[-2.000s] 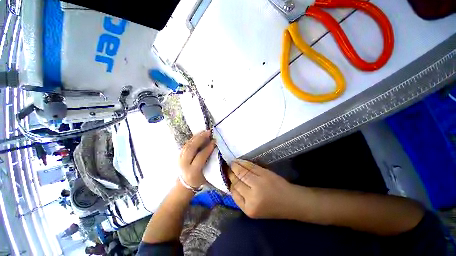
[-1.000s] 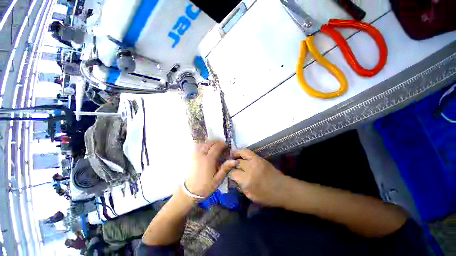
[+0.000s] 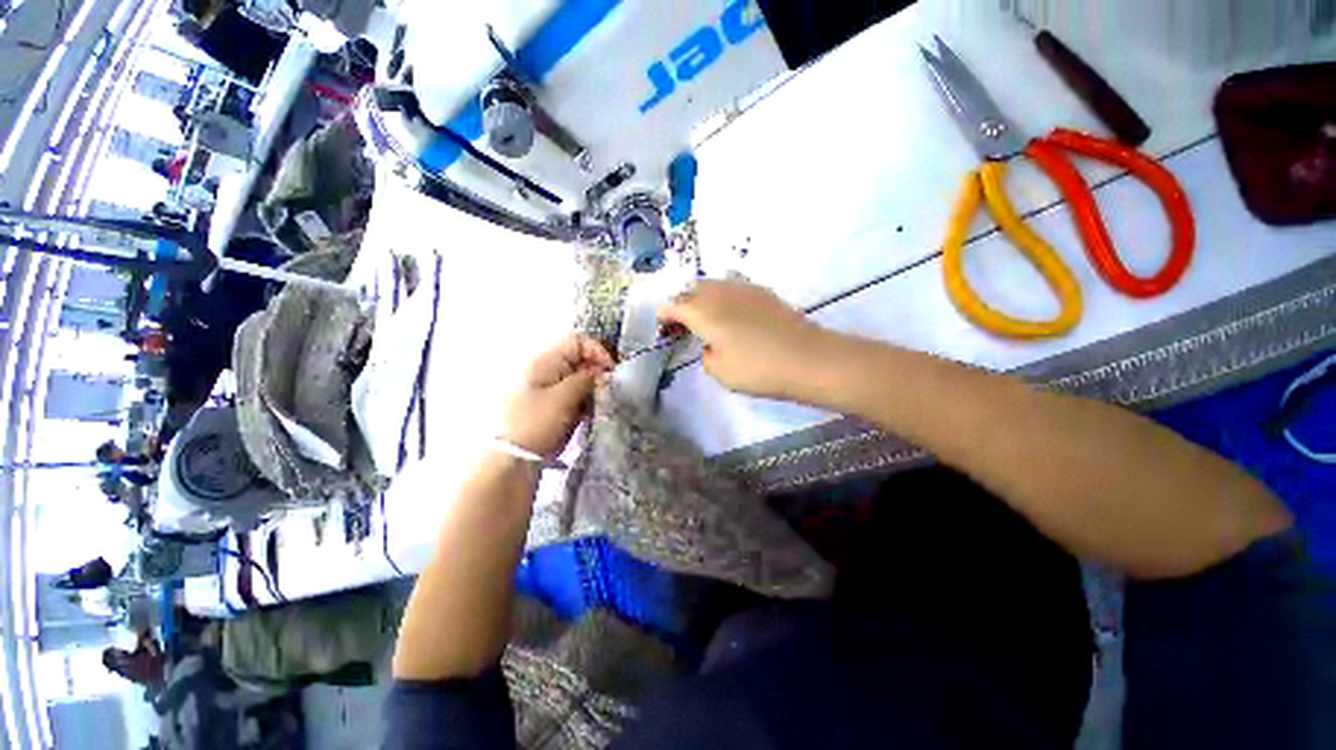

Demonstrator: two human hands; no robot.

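A tweed piece [image 3: 681, 498] hangs over the table's front edge towards my lap. A narrow white-backed strip [image 3: 639, 334] runs from it up to the needle area of the lockstitch machine [image 3: 608, 88]. My left hand [image 3: 557, 399] pinches the tweed and strip at their left edge. My right hand [image 3: 744, 334] is closer to the presser foot, with its fingertips on the strip's right edge. The presser foot and needle are too small and blurred to make out.
Fabric scissors [image 3: 1011, 220] lie on the right, beside a dark-handled tool [image 3: 1092, 88] and a maroon case [image 3: 1282, 144]. A measuring tape [image 3: 1172, 352] runs along the front edge. Stacked tweed pieces [image 3: 293, 384] and white strips [image 3: 399, 359] lie left. A blue bag [image 3: 601, 586] is below.
The view has turned and shifted. My right hand has moved up the strip towards the needle. My hands are now apart, and a wide tweed part shows below them over the table edge.
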